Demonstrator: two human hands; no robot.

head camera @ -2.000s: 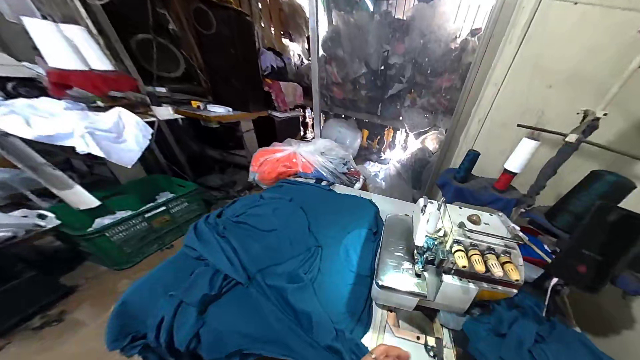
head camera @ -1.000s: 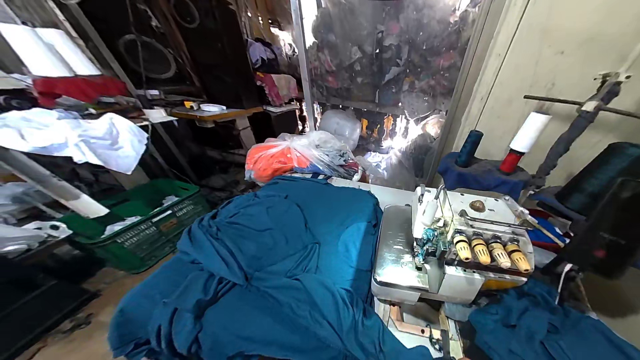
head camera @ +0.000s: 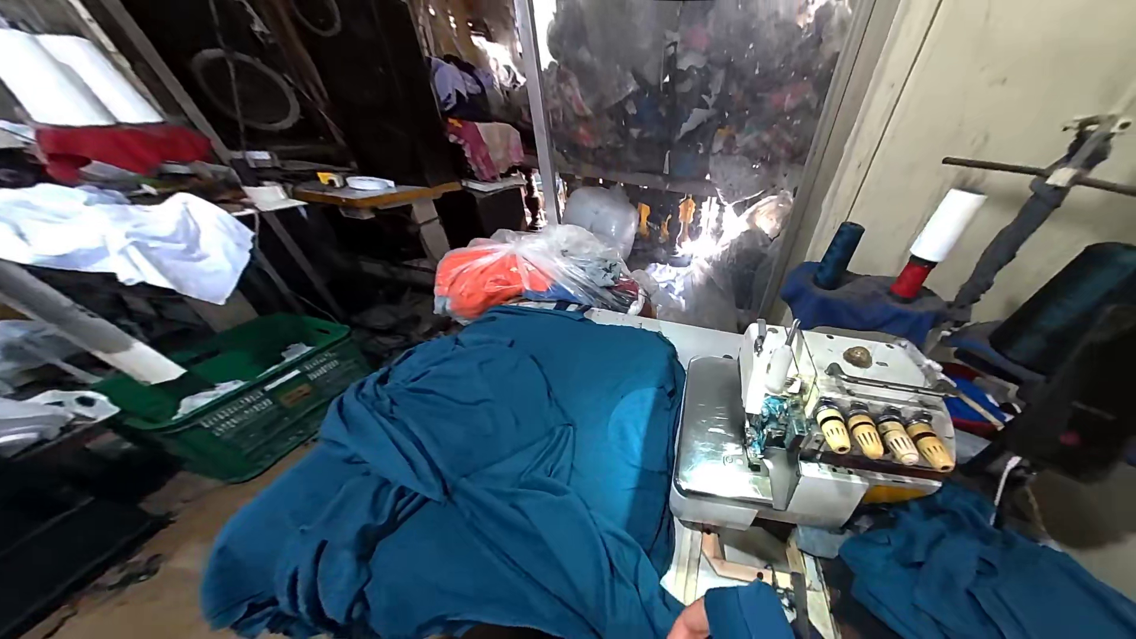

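A large heap of teal knit fabric [head camera: 497, 461] lies over the left part of the sewing table. Right of it stands an overlock sewing machine [head camera: 799, 435] with several tension dials. At the bottom edge, a few fingertips of one hand [head camera: 689, 621] touch a small folded teal piece [head camera: 747, 611] in front of the machine. Most of that hand is out of frame; which hand it is cannot be told. The other hand does not show. More teal fabric [head camera: 994, 559] lies to the right of the machine.
Thread cones, one dark blue [head camera: 839, 256] and one white [head camera: 947, 226], stand behind the machine. A clear plastic bag with orange cloth [head camera: 532, 271] sits beyond the heap. On the floor at left is a green plastic crate [head camera: 257, 422]; white cloth [head camera: 133, 235] hangs above it.
Fingertips showed at the bottom edge two seconds ago, were out of sight one second ago, and now show again beside a small folded teal piece.
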